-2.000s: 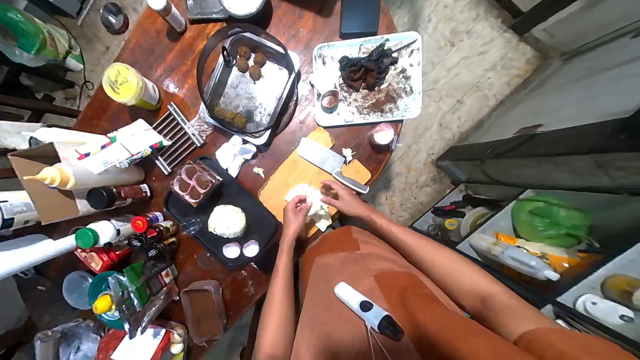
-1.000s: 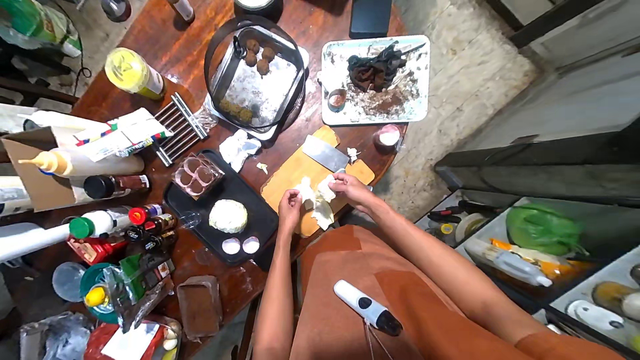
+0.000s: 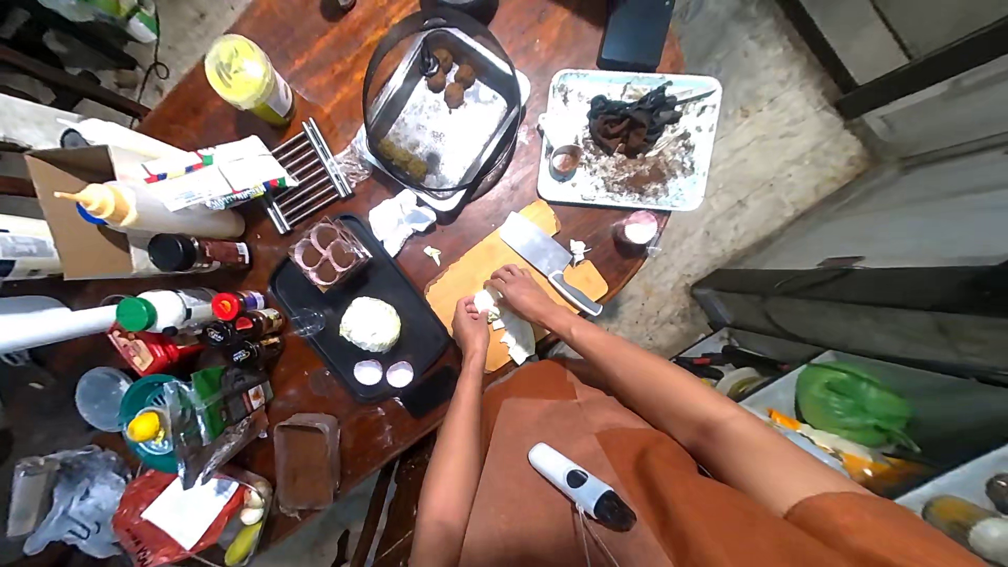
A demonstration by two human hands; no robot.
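Over an orange-brown cutting board (image 3: 465,272), my left hand (image 3: 471,324) pinches a small white piece (image 3: 486,304), which may be cloth or food. The fingers of my right hand (image 3: 520,291) touch the same piece from the right. Below them a pale sheet with white scraps (image 3: 516,335) lies at the board's near edge. A cleaver (image 3: 537,242) with a grey handle rests on the board, its handle pointing toward the lower right. Left of the board, a black tray (image 3: 409,295) holds a round white mass (image 3: 370,324), two small round cups (image 3: 368,372) and a clear container with round compartments (image 3: 327,252).
Beyond the board stand a metal pan (image 3: 441,118) with brown balls and a white tray (image 3: 677,189) with dark, crumbly material. Bottles (image 3: 189,311), a cardboard box (image 3: 79,213) and a yellow-lidded jar (image 3: 250,79) crowd the left. A small pink-white jar (image 3: 638,228) sits near the right table edge.
My hands held white pieces apart a second ago; now they are closer together around one small piece. The pale sheet, between my hands earlier, now hangs or lies below them.
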